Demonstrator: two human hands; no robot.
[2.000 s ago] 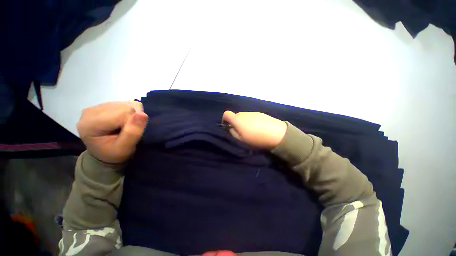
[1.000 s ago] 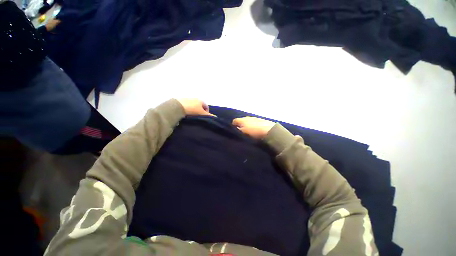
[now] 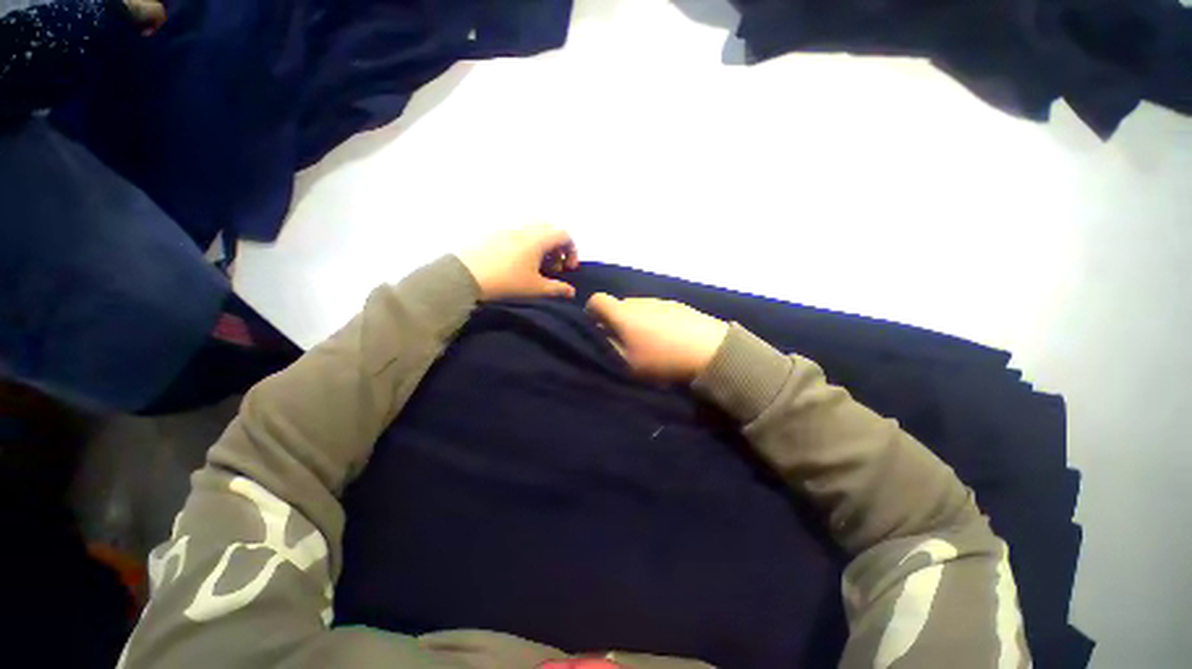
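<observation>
A large dark navy garment (image 3: 575, 484) lies in front of me, on a stack with stepped edges at the right. My left hand (image 3: 529, 265) is at the garment's far edge, its thumb and fingers apart with a gap between them. I cannot tell whether it pinches anything. My right hand (image 3: 654, 336) is just right of it, fingers curled at a raised fold of the cloth and slightly blurred. Whether it holds the cloth or a small tool is hidden. A fine pale thread bit (image 3: 659, 430) lies on the cloth below my right hand.
The white table (image 3: 811, 183) extends beyond the stack. Navy garments (image 3: 353, 79) are heaped at the far left, and more dark garments (image 3: 941, 39) lie at the far right. Another person's jeans-clad leg (image 3: 92, 275) and hand (image 3: 147, 13) show at the left.
My left hand first moved right along the far edge, close to my right hand. Since the last earlier frame, its fingers have parted from the cloth edge somewhat. The view has shifted slightly.
</observation>
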